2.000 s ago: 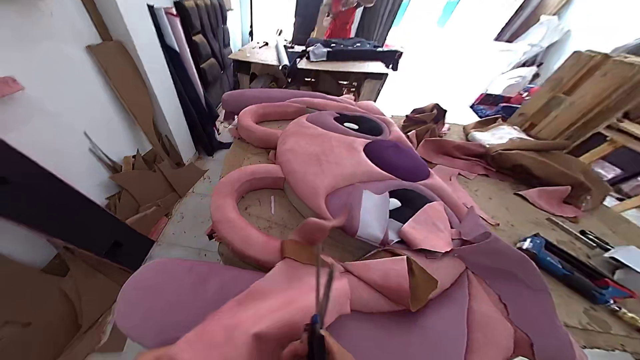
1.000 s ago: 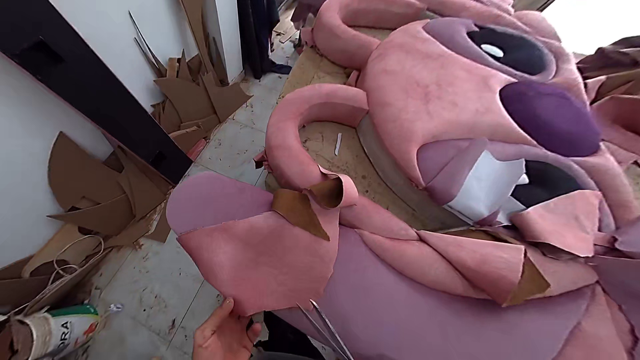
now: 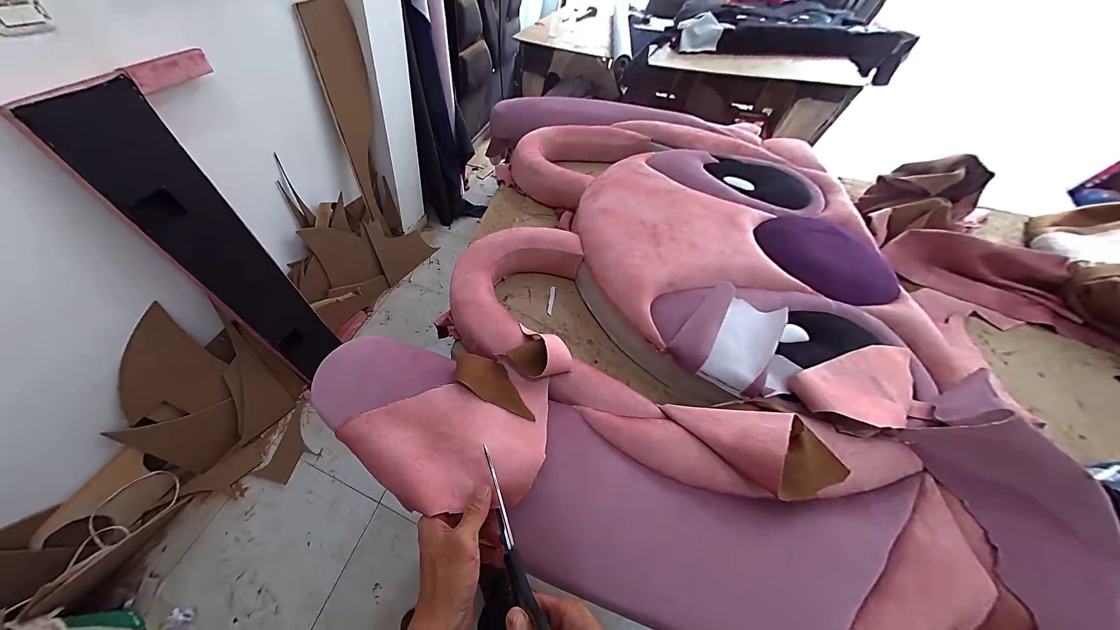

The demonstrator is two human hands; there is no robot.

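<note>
My left hand (image 3: pixel 451 556) pinches the lower edge of a pink suede-like fabric flap (image 3: pixel 446 437) between thumb and fingers. Close on its right, my right hand (image 3: pixel 556 612) holds black-handled scissors (image 3: pixel 510 547); their blade points up in front of the flap. The flap lies over a mauve padded ear-like part (image 3: pixel 381 376) of a large upholstered character head. That head has a pink padded face (image 3: pixel 647 236), a purple nose (image 3: pixel 827 261) and black eyes (image 3: pixel 761 182). A brown-backed fabric fold (image 3: pixel 814 464) lies along its lower side, and a white piece (image 3: pixel 744 346) covers part of the nearer eye.
Brown board offcuts (image 3: pixel 179 385) lean on the wall at left, by a long dark panel (image 3: pixel 175 210). The tiled floor (image 3: pixel 350 542) shows below the worktable (image 3: pixel 604 346). Fabric scraps (image 3: pixel 980 271) lie at right. Another table (image 3: pixel 761 66) stands behind.
My left hand, not visible two seconds ago, now grips the flap's lower edge. The flap has been spread out over the mauve part since the first frame. The view has shifted.
</note>
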